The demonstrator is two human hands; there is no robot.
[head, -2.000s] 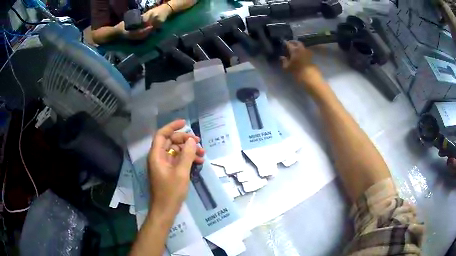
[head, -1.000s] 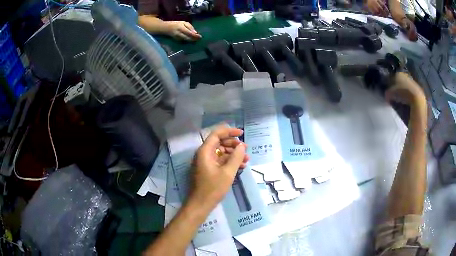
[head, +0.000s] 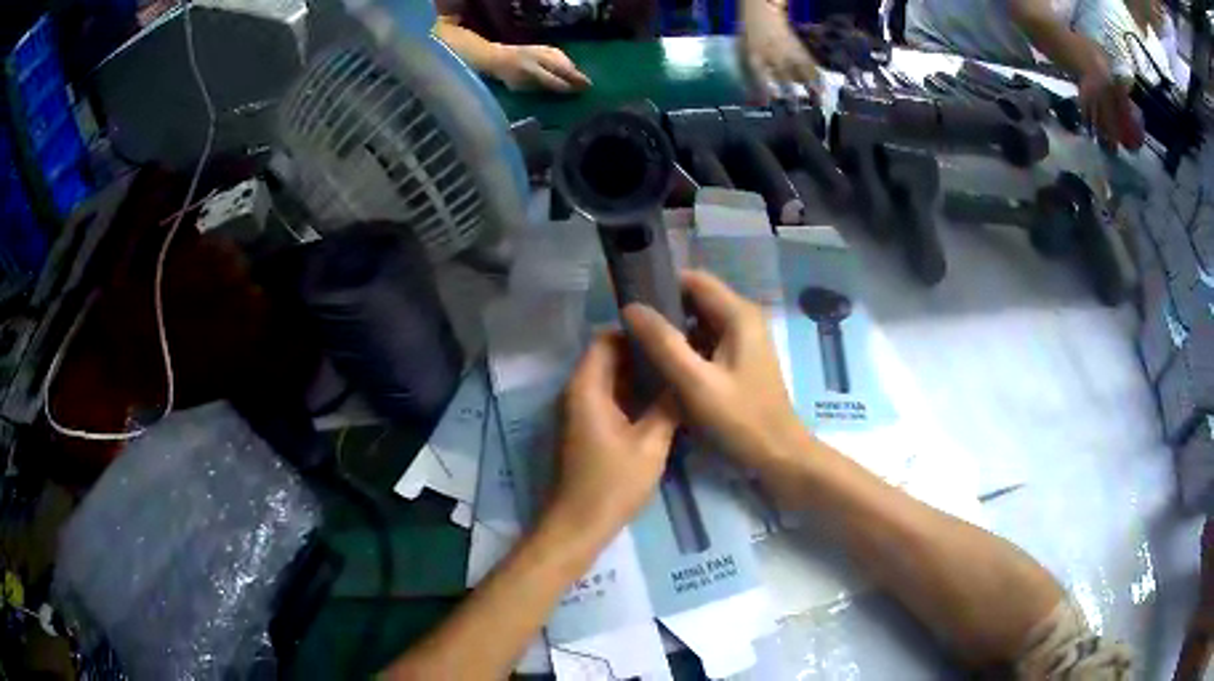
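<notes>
A dark grey handheld mini fan stands upright in both my hands, its round head at the top and tilted toward me. My left hand holds the lower end of the handle. My right hand is around the handle from the right, its thumb on the front. The handle's lower end is hidden by my fingers. Flat pale blue and white cartons with "MINI FAN" print lie under my hands.
Dark waiting fans lie in rows beyond the cartons. A blue-rimmed desk fan, a dark cylinder and shiny clear plastic are at left. Other people's hands are at the far side. Grey-blue boxes are at far right.
My right hand has come back from the waiting fans at the right with a fan. Both hands now hold it in the middle. The view has swung to the right.
</notes>
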